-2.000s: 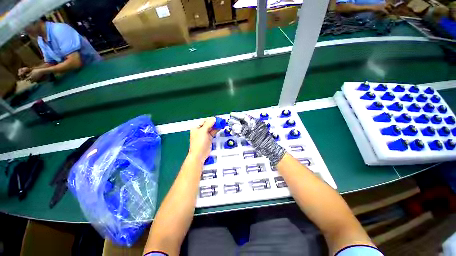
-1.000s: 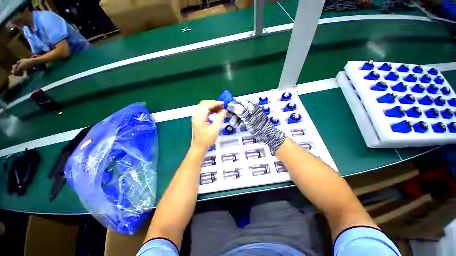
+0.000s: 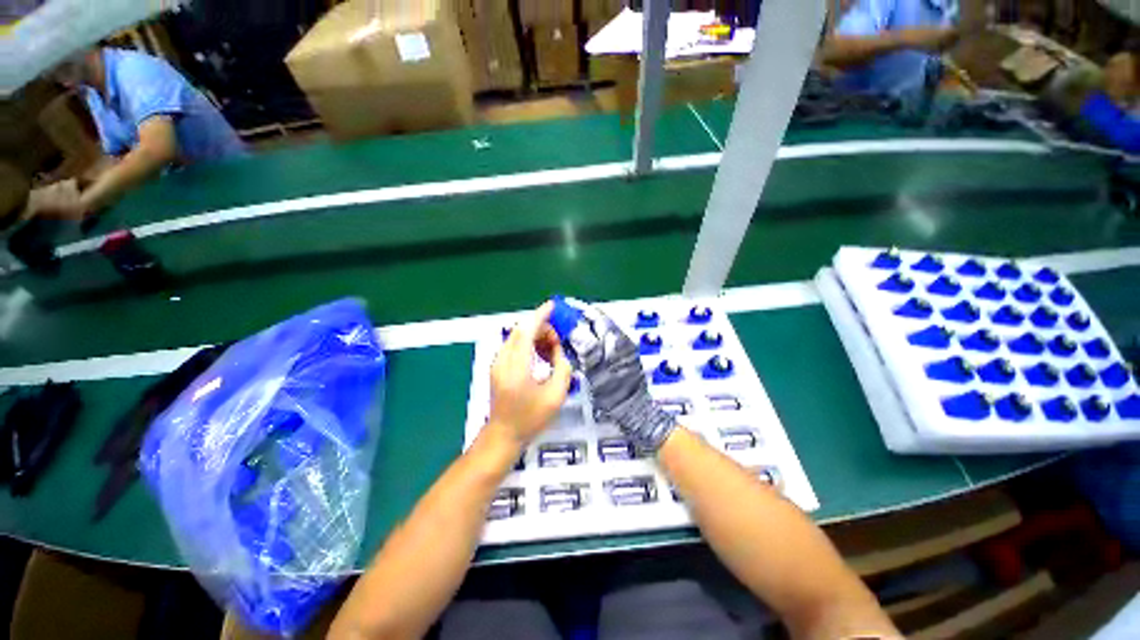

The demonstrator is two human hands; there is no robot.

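My bare left hand (image 3: pixel 530 375) and my right hand (image 3: pixel 610 369) in a grey striped knitted glove meet above the back left of the near foam tray (image 3: pixel 650 515). Both hold a blue sleeve (image 3: pixel 564 318) between their fingertips; whether a motor is inside is hidden. In the tray, fitted blue units (image 3: pixel 716 366) stand in the back rows. Bare silver motors (image 3: pixel 561 496) lie in the front rows. My hands and forearms hide part of the tray.
A plastic bag of blue parts (image 3: pixel 269 469) lies left of the tray. Stacked foam trays of blue units (image 3: pixel 895 398) sit right. A pale post (image 3: pixel 750 156) rises behind the tray. Dark pieces (image 3: pixel 44 435) lie far left. Workers (image 3: pixel 156 106) are across the green belt (image 3: pixel 475 256).
Both hands stay together at the blue sleeve, with the fingers and the gloved hand turned differently. The whole view has shifted, showing more of the far side than one second ago.
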